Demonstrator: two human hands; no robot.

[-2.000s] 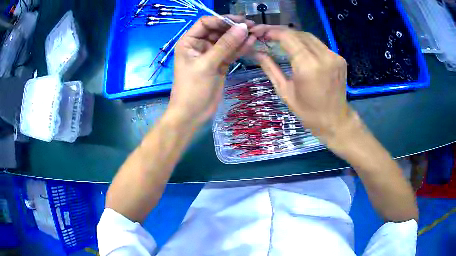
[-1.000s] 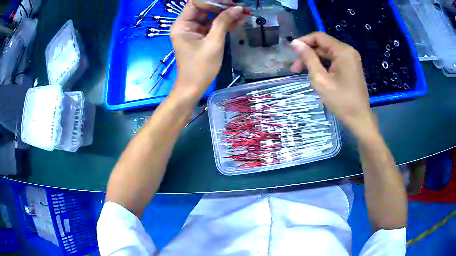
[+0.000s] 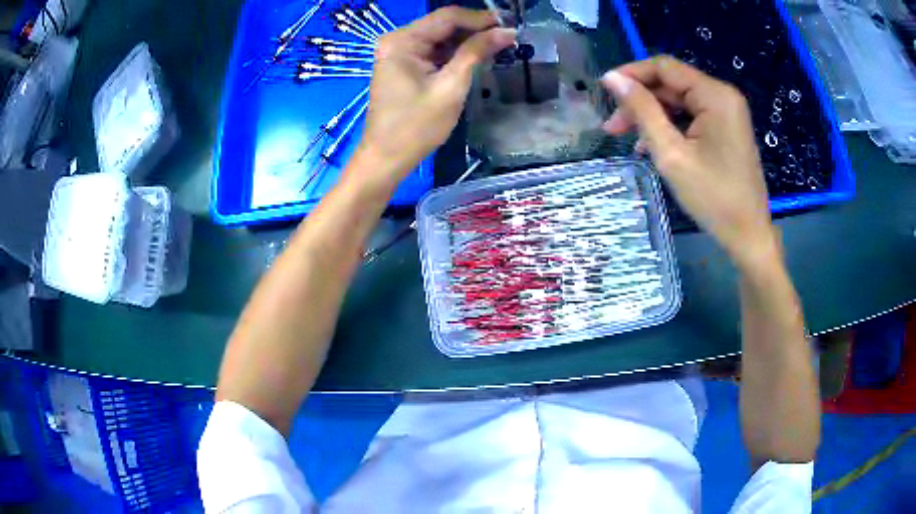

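Note:
My left hand [image 3: 427,75] is at the top centre, thumb and finger pinched on a thin pale rod [image 3: 495,10] just above the press fixture [image 3: 529,75]. The rod's lower end is hidden or blurred at the fixture. My right hand [image 3: 693,136] is right of the fixture, fingers curled, thumb and index close together; whether it holds a small ring cannot be seen. A clear plastic box [image 3: 434,301] of red-and-white rods lies nearest my body. The right blue tray [image 3: 839,191] holds small black rings, some shiny.
The left blue tray [image 3: 231,151] holds fanned rods with dark collars. A loose rod [image 3: 392,241] lies between that tray and the box. Frosted clear boxes [image 3: 85,236] stand at the left; clear plastic containers [image 3: 879,75] lie at the far right.
My hands were together over the fixture, then parted. Since then my left hand has moved slightly right and down to the fixture; my right hand has shifted slightly right.

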